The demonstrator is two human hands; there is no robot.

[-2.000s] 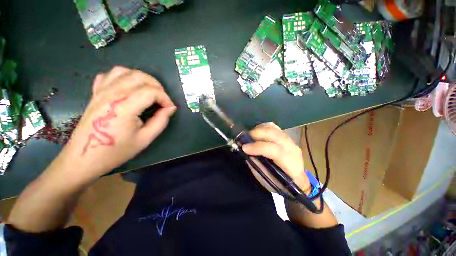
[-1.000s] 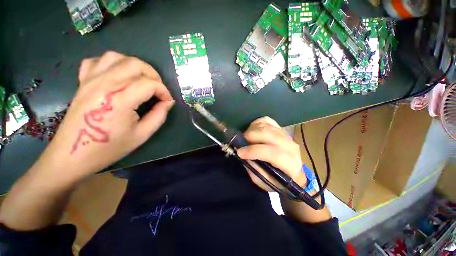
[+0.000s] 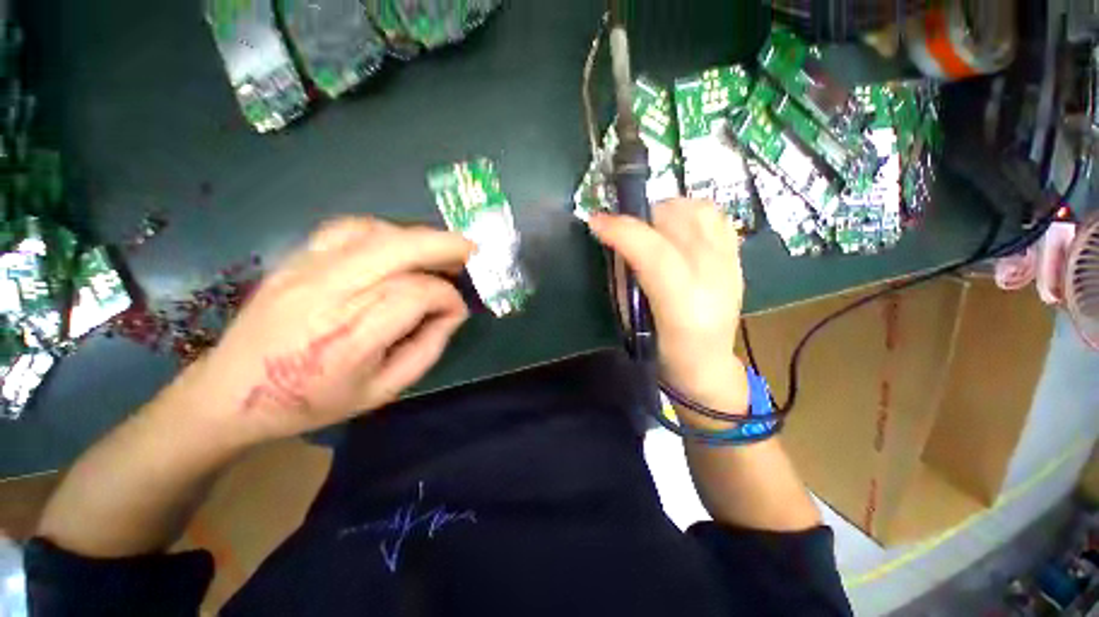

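Observation:
A single green and white circuit board [image 3: 494,247] lies at a tilt on the dark green bench top. My left hand [image 3: 350,313] is at its left edge, with blurred fingertips at or over the edge; whether they grip it or hold a small part is unclear. My right hand [image 3: 693,283] holds the soldering iron [image 3: 633,193] by its dark handle, pale barrel pointing to the far side, away from the single board. A thin curved guide tube [image 3: 591,90] runs beside the barrel. The iron overlaps part of the right-hand board stack [image 3: 783,157].
Overlapping boards [image 3: 331,48] lie at the far side, and a board heap [image 3: 42,301] at far left. Dark red bits [image 3: 199,319] lie beside my left forearm. Black cables [image 3: 844,295] loop from my right wrist to the right. A pink fan [image 3: 1067,265] and cardboard box [image 3: 892,410] are at right.
My right hand has swung the iron up and away from the board. My left hand has moved right to the board's left edge, its fingers less pinched. The single board now tilts more.

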